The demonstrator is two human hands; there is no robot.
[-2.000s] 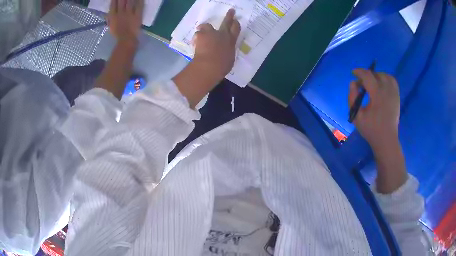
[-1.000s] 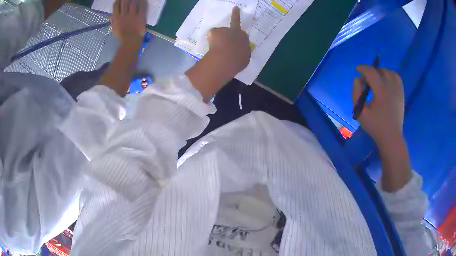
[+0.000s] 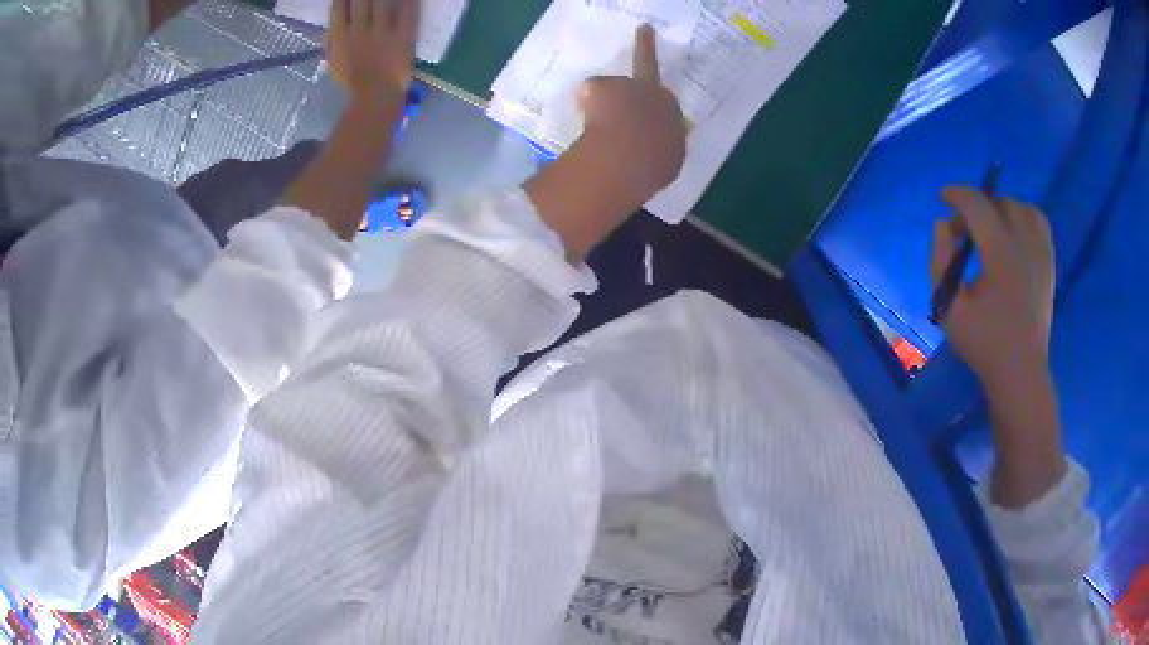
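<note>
Printed sheets (image 3: 743, 95) with a table and yellow highlighted boxes lie on the green table (image 3: 825, 164) at the top. My left hand (image 3: 630, 132) rests on the sheets with its index finger extended, pointing at the print. It holds nothing that I can see; the other fingers are curled. My right hand (image 3: 1002, 284) is at the right, above the blue surface, away from the sheets. It holds a dark pen (image 3: 960, 258) between thumb and fingers. The small print cannot be read.
A co-worker in a white smock is at the left, with one hand (image 3: 372, 51) on a second white sheet (image 3: 440, 28). A blue panel (image 3: 901, 202) stands right of the table. A wire mesh rack (image 3: 189, 107) is at the upper left. Blue sandals (image 3: 401, 209) show below.
The whole view has shifted, so things sit further right. My left hand's index finger has straightened and still points on the sheets. My right hand still holds the pen.
</note>
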